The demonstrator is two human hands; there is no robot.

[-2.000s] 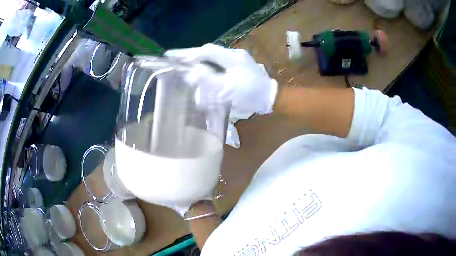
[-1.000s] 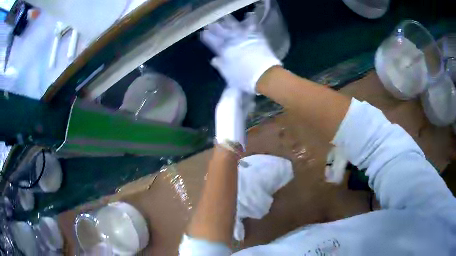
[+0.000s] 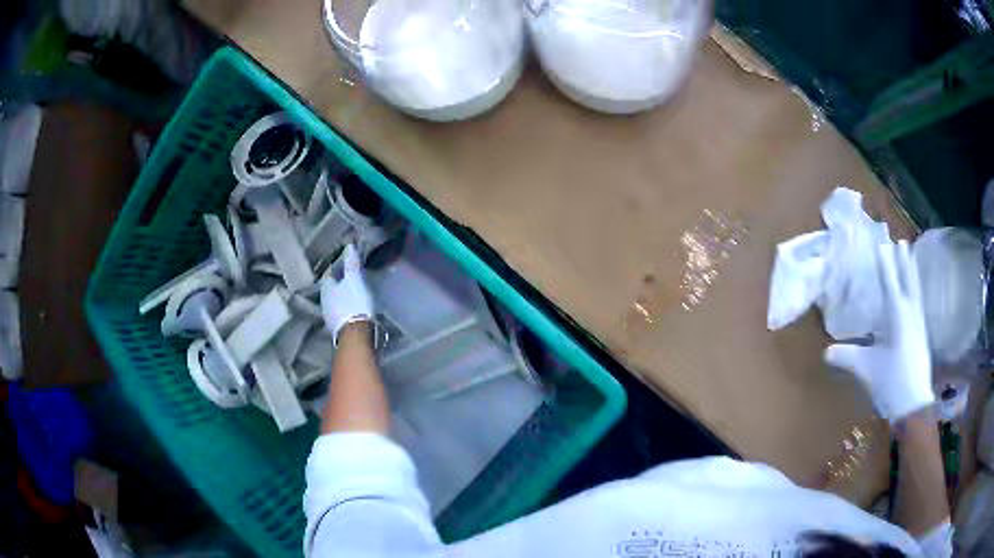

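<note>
My left hand (image 3: 349,294), in a white glove, is inside the teal crate (image 3: 625,401). Its fingertips touch the pile of off-white ring-and-stem inserts (image 3: 263,329); whether they grip one is hard to tell. My right hand (image 3: 899,343), also gloved, is at the right of the cardboard-covered bench (image 3: 567,207). Its thumb is spread from the fingers, which lie against a crumpled white cloth (image 3: 823,267). A pale grey-white sheet (image 3: 463,436) lies in the crate, with more inserts on it.
Two vessels with milky white lower parts (image 3: 441,60) (image 3: 621,55) stand at the bench's far edge. A pale rounded thing (image 3: 952,286) is right of my right hand. A green metal upright (image 3: 926,93) is at the upper right. Brown cardboard (image 3: 76,245) is left of the crate.
The view has swung to the crate. The vessel I held earlier is out of my hands. My left hand has moved into the crate, my right hand to the cloth.
</note>
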